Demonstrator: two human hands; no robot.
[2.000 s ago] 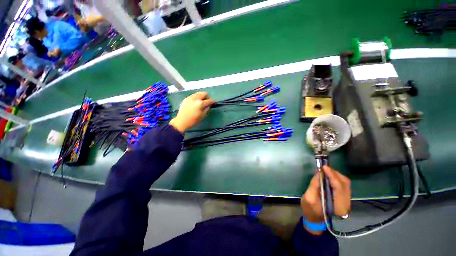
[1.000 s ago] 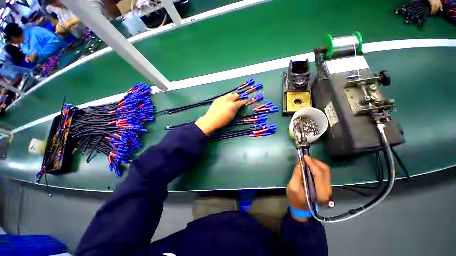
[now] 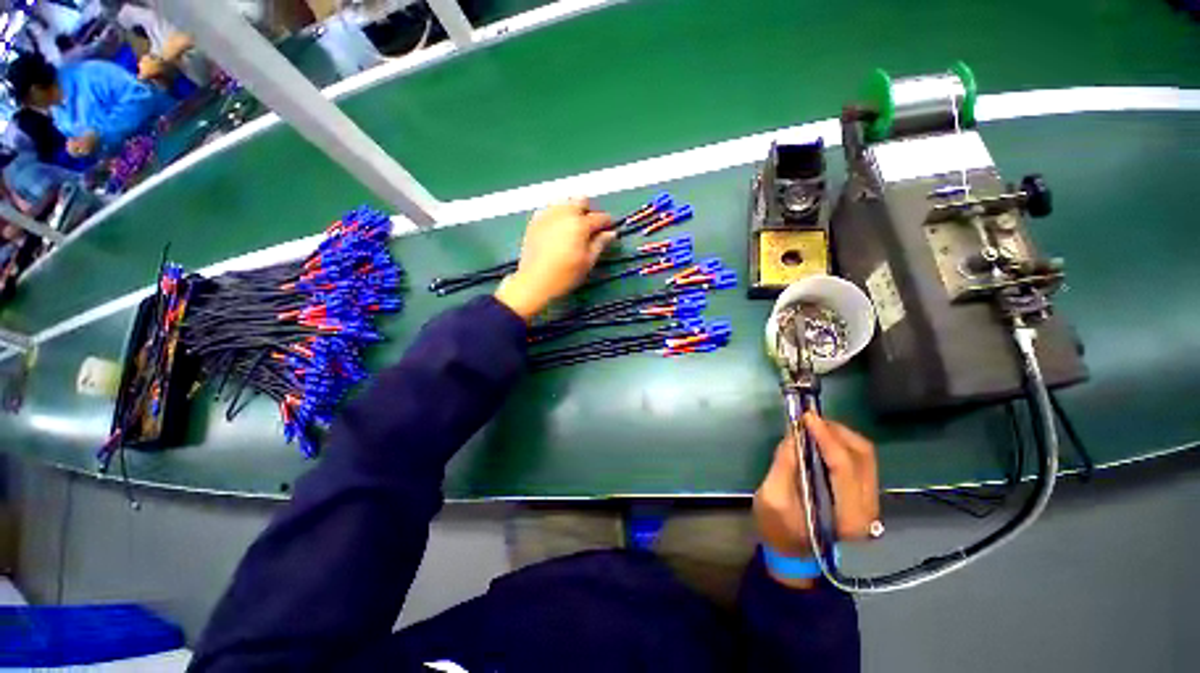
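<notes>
My left hand point(image 3: 563, 250) is over the back of the spaced row, its fingertips closed on black cables just behind their red and blue ends. More cable assemblies point(image 3: 619, 313) lie side by side in front of it, blue tips point(image 3: 711, 337) pointing right. My right hand point(image 3: 819, 487) grips the dark soldering iron point(image 3: 813, 454), its metal tip down in the white round cup point(image 3: 863, 326) of silvery bits. A hose point(image 3: 980, 546) loops from the iron to the solder feeder point(image 3: 908, 276).
A dense cable bundle point(image 3: 316, 316) and a black tray point(image 3: 161, 381) lie at left. The iron stand with yellow sponge point(image 3: 791, 258) is behind the cup. A green-flanged solder reel point(image 3: 925, 100) tops the feeder. A white upright point(image 3: 309, 118) rises behind; people are at upper left.
My left hand first moved right along the cables to their coloured ends, then back and slightly left onto the rear cables. My right hand keeps the iron in the cup.
</notes>
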